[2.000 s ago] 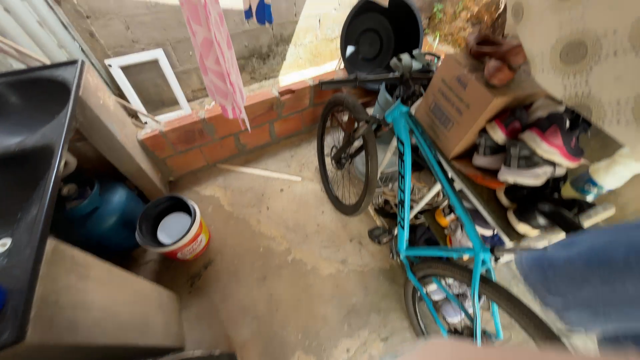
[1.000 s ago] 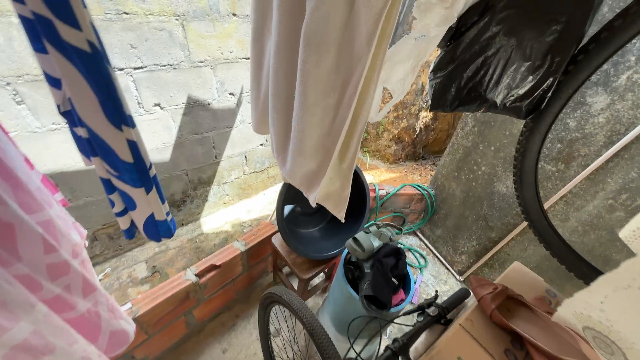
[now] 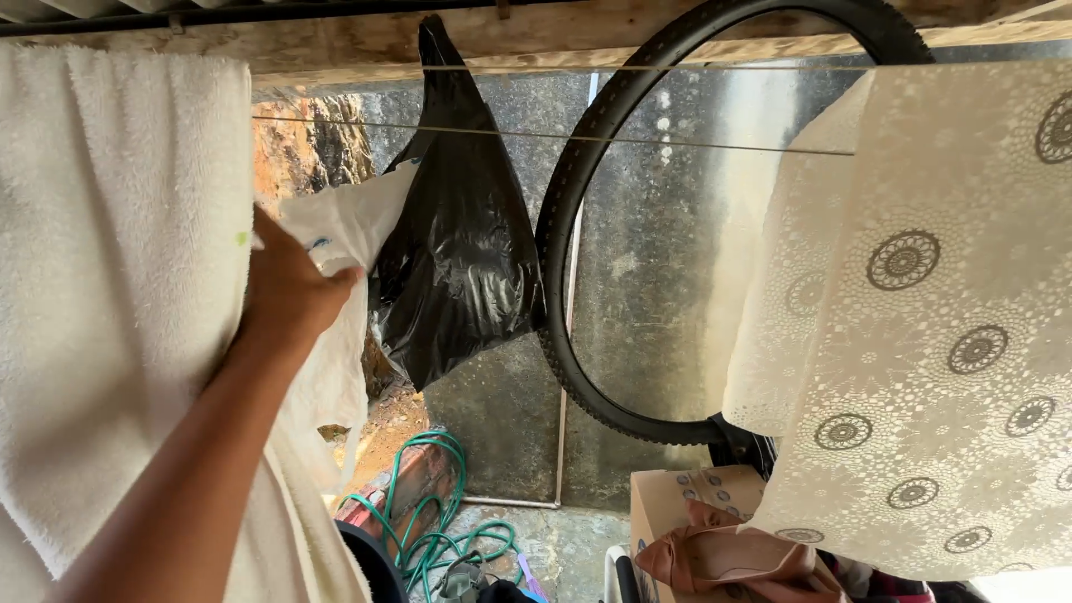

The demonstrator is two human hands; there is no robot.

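Observation:
My left hand point(image 3: 293, 280) reaches up from the lower left, its back toward me, at the edge of a cream towel point(image 3: 126, 276) hanging on the left. The thumb points right, over a thin white plastic bag point(image 3: 322, 368). The towel's edge hides most of the fingers, so their grip cannot be made out. Just right of the hand hangs a black plastic bag point(image 3: 469, 243), its top near a wooden beam point(image 3: 335, 50). My right hand is out of view.
Two thin lines point(image 3: 670, 144) cross the view. A bicycle tire point(image 3: 557, 276) hangs mid-view, beside a patterned lace-like cloth point(image 3: 904, 335). Below are a green hose point(image 3: 431, 536), a dark tub point(image 3: 373, 565), a cardboard box point(image 3: 662, 502) and brown shoes point(image 3: 729, 557).
The view has swung up from the floor and bicycle to the hanging things. My left hand, absent one second ago, is now raised at the cream towel's edge.

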